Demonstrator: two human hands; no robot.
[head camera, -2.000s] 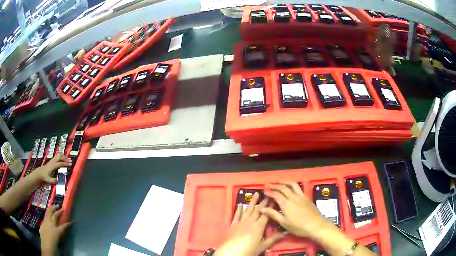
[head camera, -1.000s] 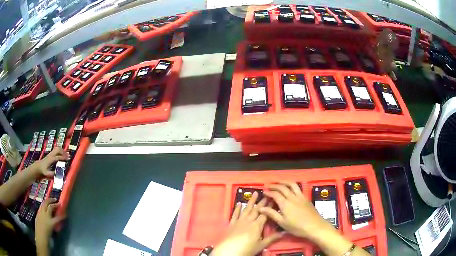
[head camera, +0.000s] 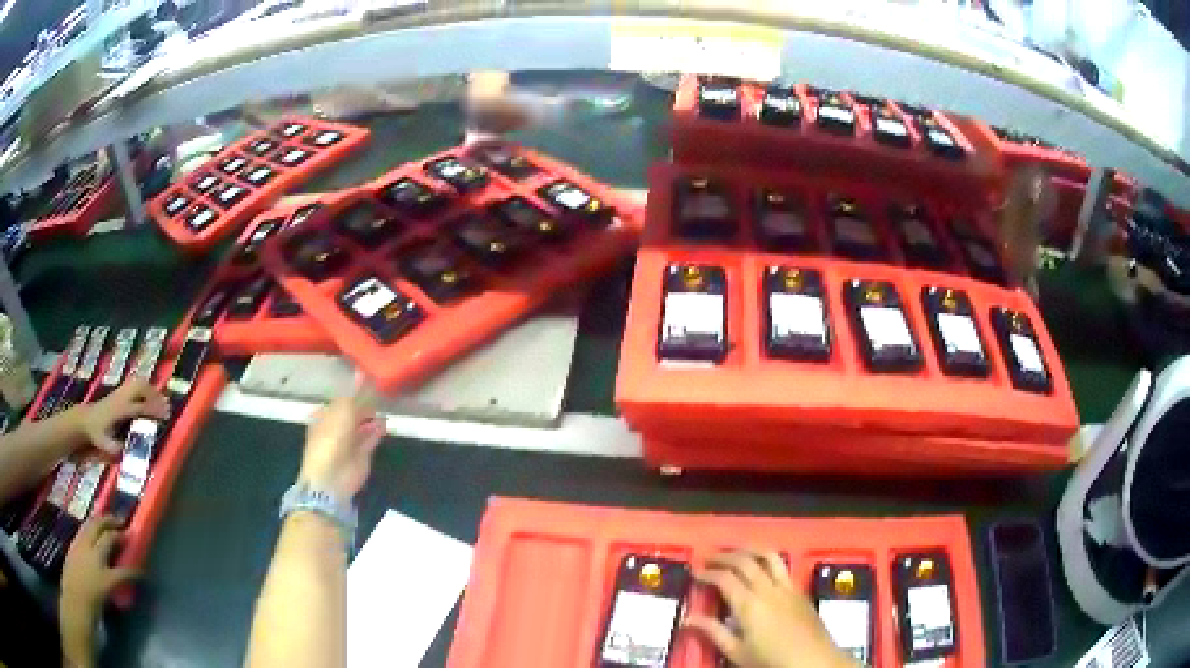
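My left hand (head camera: 342, 450), with a watch on the wrist, reaches forward. Its fingertips are at the near corner of a tilted red tray (head camera: 486, 311) of black phone units and appear to grip it. My right hand (head camera: 757, 607) lies palm down, fingers slightly spread, over a pocket of the near red work tray (head camera: 731, 526), covering most of the unit there. Uncovered units with gold discs and white labels lie beside it: one to the left (head camera: 645, 611), two to the right (head camera: 842, 611), (head camera: 928, 608). The leftmost pocket (head camera: 538, 600) is empty. The tray's lower part is cut off.
Stacked red trays (head camera: 848, 411) stand behind the work tray. A grey board (head camera: 509, 385) and another loaded tray lie under the tilted one. White paper (head camera: 407, 587) is left, a dark phone (head camera: 1022, 590) and fan (head camera: 1135, 496) right. Another person's hands (head camera: 124, 407) work at far left. A blurred hand (head camera: 489, 105) shows beyond.
My left hand has left the work tray and moved forward-left to the tilted tray, which now covers part of the board. My right hand stays on its unit. The view has tilted up.
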